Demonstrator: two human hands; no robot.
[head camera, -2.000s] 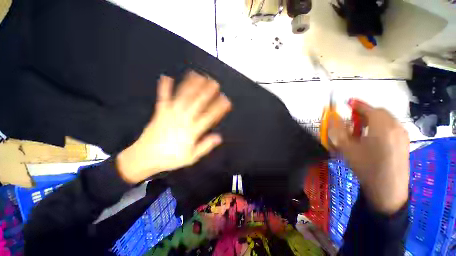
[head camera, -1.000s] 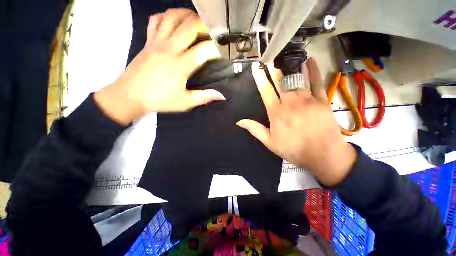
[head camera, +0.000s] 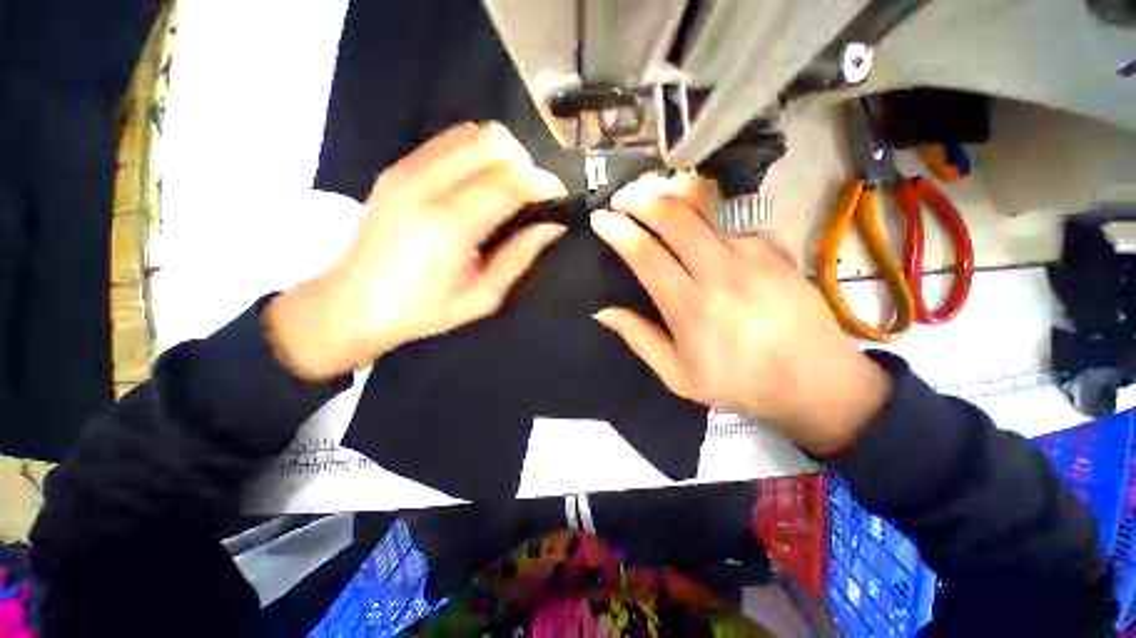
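Observation:
A black garment panel (head camera: 536, 349) lies flat under the sewing machine head, with a notched edge toward me. My left hand (head camera: 430, 249) pinches the cloth between thumb and fingers just left of the presser foot (head camera: 597, 170). My right hand (head camera: 735, 293) lies on the cloth to the right, its fingertips close to the foot and its thumb apart, pressing from above. The needle point cannot be made out. More black cloth extends behind my left hand.
Scissors with orange and red handles (head camera: 916, 256) lie right of the ribbed knob (head camera: 746, 214). Dark scraps (head camera: 1096, 312) lie at the far right. Blue baskets (head camera: 1096, 480) and a red one (head camera: 792, 530) stand below the table edge. Dark cloth (head camera: 69, 224) lies at left.
Since one second ago, my left hand has moved down and toward the foot and now pinches the cloth. My right fingertips have drawn back slightly. The scissors, held two seconds ago, lie on the table.

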